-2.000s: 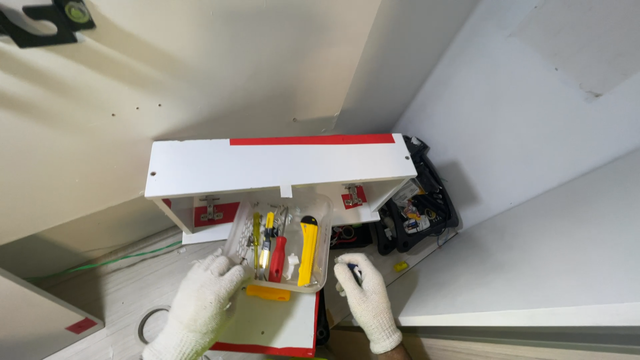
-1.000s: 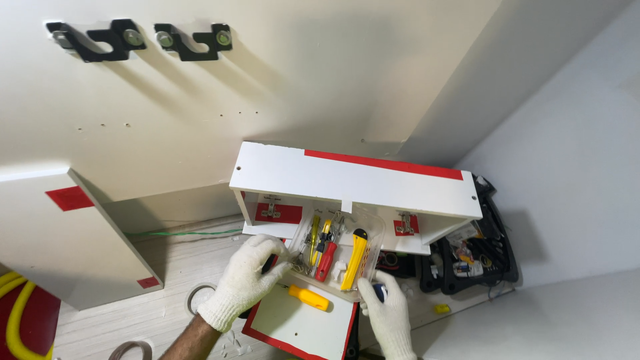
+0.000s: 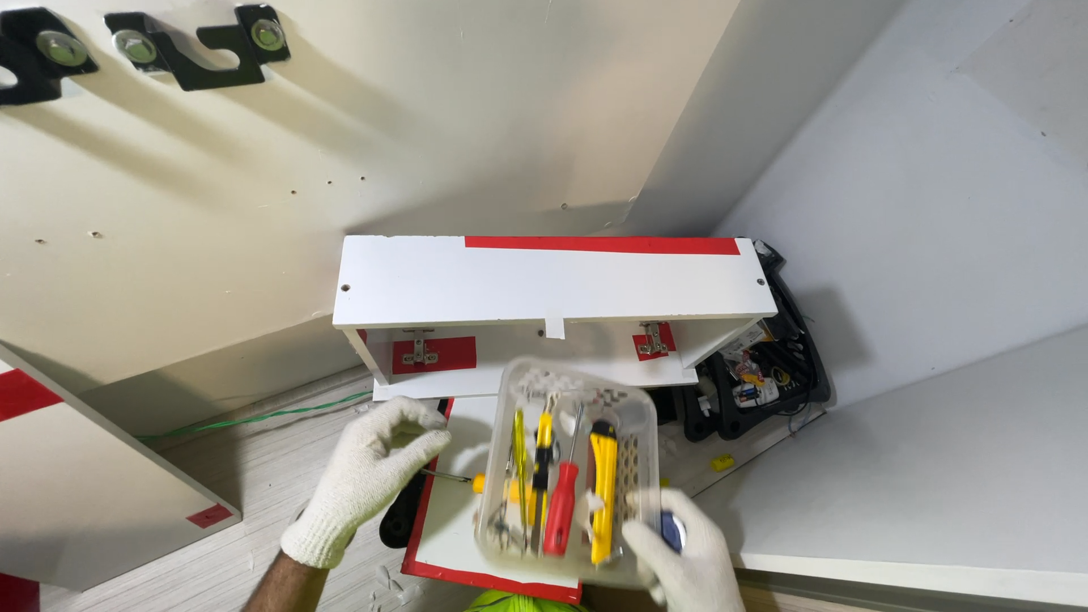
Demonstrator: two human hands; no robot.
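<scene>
My right hand, in a white knit glove, grips the lower right rim of a clear plastic container, with a dark blue round object between the fingers and palm. The container holds a red-handled screwdriver, a yellow utility knife, a yellow-black tool, a slim yellow-green screwdriver and small hardware. To its left, my gloved left hand has curled fingers with a gap behind the thumb; nothing shows in it. A yellow-handled screwdriver lies partly hidden behind the container.
A white cabinet box with red strips and metal hinges stands beyond. Beneath the container is a red-edged white panel. A black tool case sits right, a white panel left. Black metal brackets are on the wall.
The container has come out from the front of the cabinet box, raised and turned upright in view, with my right hand on it. My left hand is now off its rim.
</scene>
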